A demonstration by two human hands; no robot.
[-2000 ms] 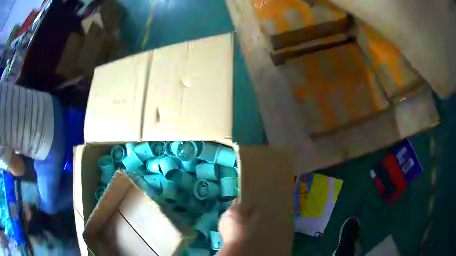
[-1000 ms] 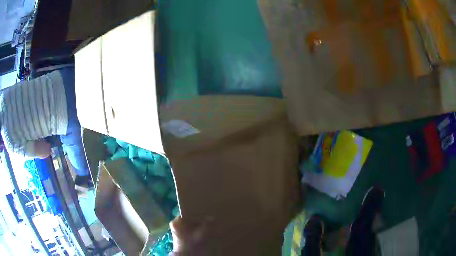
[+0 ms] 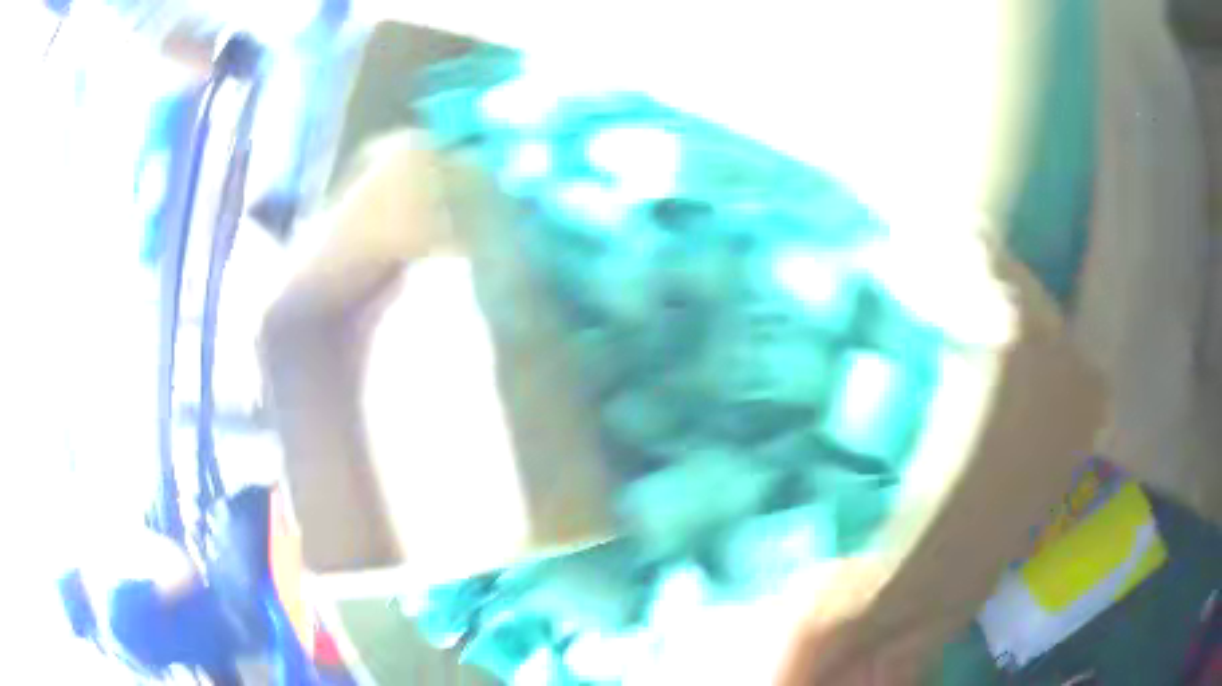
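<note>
The picture is blurred and partly washed out. Turquoise plastic housings (image 3: 724, 349) lie loose in a heap inside the large carton (image 3: 1025, 416), whose brown flap bends down on the right. The small open carton (image 3: 556, 416) lies tilted on the left part of the heap, its inside glaring white. A blurred skin-toned patch (image 3: 858, 641) at the bottom, by the carton's near right edge, may be my right hand; its fingers cannot be made out. My left hand is not seen.
A yellow and white printed sheet or bag (image 3: 1092, 550) lies on the dark green floor at the lower right. Overexposed dark rails (image 3: 188, 335) run along the left side. A blurred blue shape (image 3: 154, 616) is at the lower left.
The view has moved closer over the large carton, so the housings and small carton appear bigger. The taped cartons and the striped-top person are no longer clearly seen. The light is much brighter.
</note>
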